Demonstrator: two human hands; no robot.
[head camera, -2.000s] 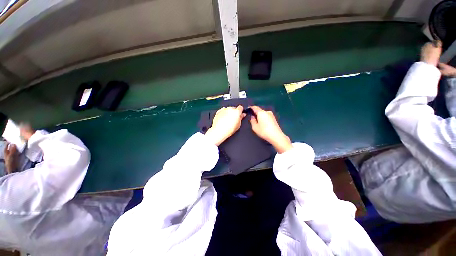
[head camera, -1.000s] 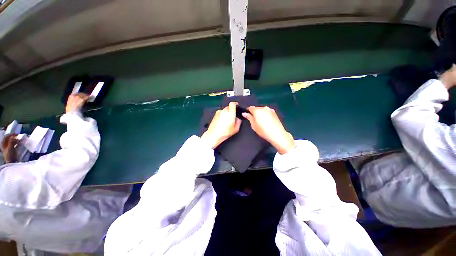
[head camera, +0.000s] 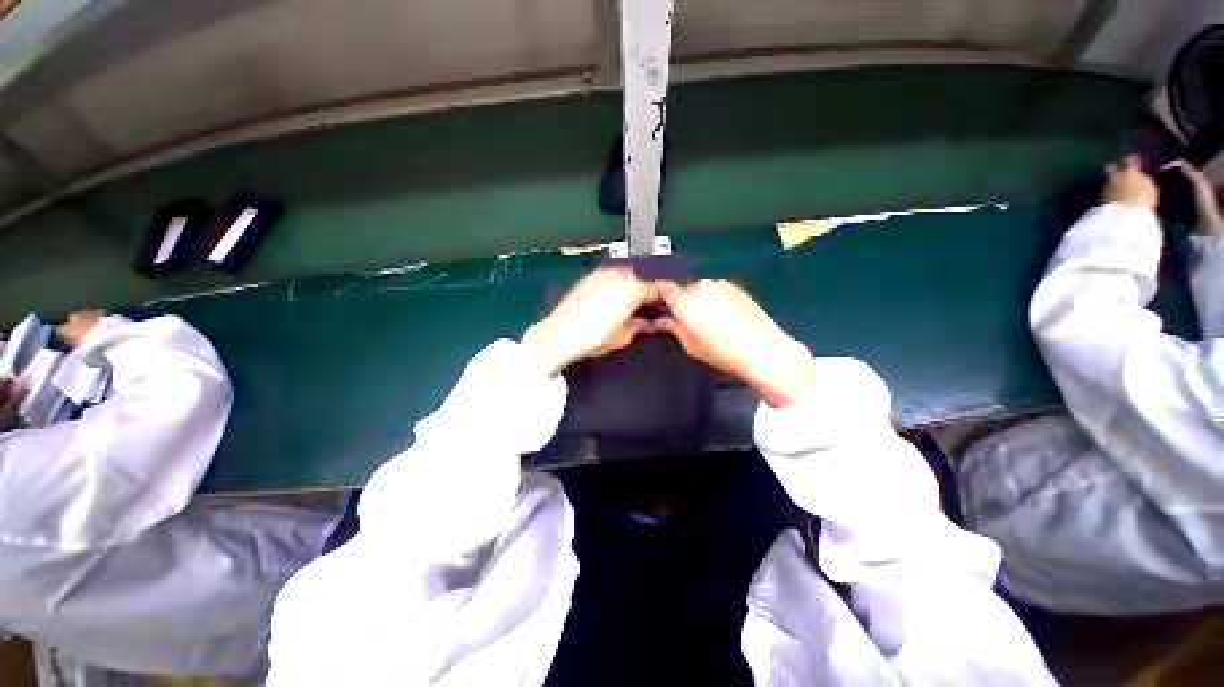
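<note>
A black card blank (head camera: 642, 389) lies in front of me near the bench's front edge, its long panel pointing toward me. Whether it is one sheet or the top of a stack I cannot tell. My left hand (head camera: 600, 315) and my right hand (head camera: 725, 332) meet over its far part, fingertips together, gripping the card there. The fingers hide the folded part between them.
An upright post (head camera: 644, 128) stands just beyond the card. Behind it a black piece (head camera: 614, 177) lies on the green belt (head camera: 832, 148). Two black pieces with white patches (head camera: 236, 231) lie left. White-sleeved workers sit both sides; the left one has white cards (head camera: 47, 376). A fan (head camera: 1199, 83) is far right.
The card's panel has turned from diagonal to straight toward me. My hands stay together over its far part. The belt pieces have moved left, two now with white patches.
</note>
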